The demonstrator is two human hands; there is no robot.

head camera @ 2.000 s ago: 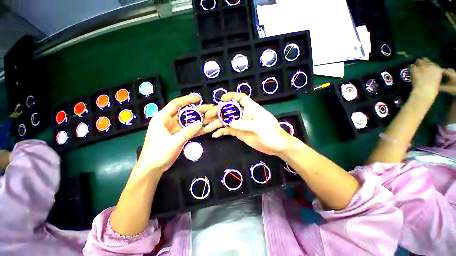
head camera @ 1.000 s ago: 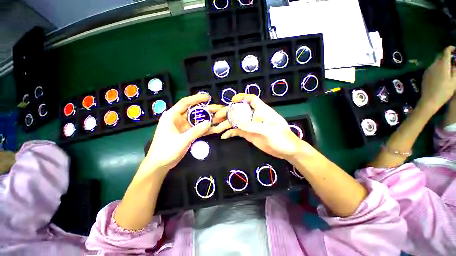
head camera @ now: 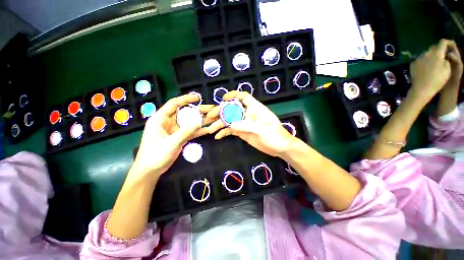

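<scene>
My left hand (head camera: 165,133) holds a round watch head (head camera: 189,118) in its fingertips, its screen lit white. My right hand (head camera: 258,127) holds another watch head (head camera: 232,112), its screen lit light blue. Both discs are face up, side by side, above the near black compartment tray (head camera: 168,195). In that tray one disc (head camera: 193,152) is lit white, and several dark-faced discs (head camera: 233,181) with bright rings show red or yellow lines. My hands and forearms hide part of the tray.
Behind is a black tray (head camera: 188,69) of white and dark discs. A left tray (head camera: 71,139) holds red, orange, yellow and blue discs; a right tray (head camera: 351,119) holds patterned ones. White papers (head camera: 315,30) lie at the back. Another person's hands (head camera: 435,68) are at right.
The left disc's screen went from a purple-and-white pattern to white. The right disc's went from the pattern to white, then light blue. Both hands keep their grip.
</scene>
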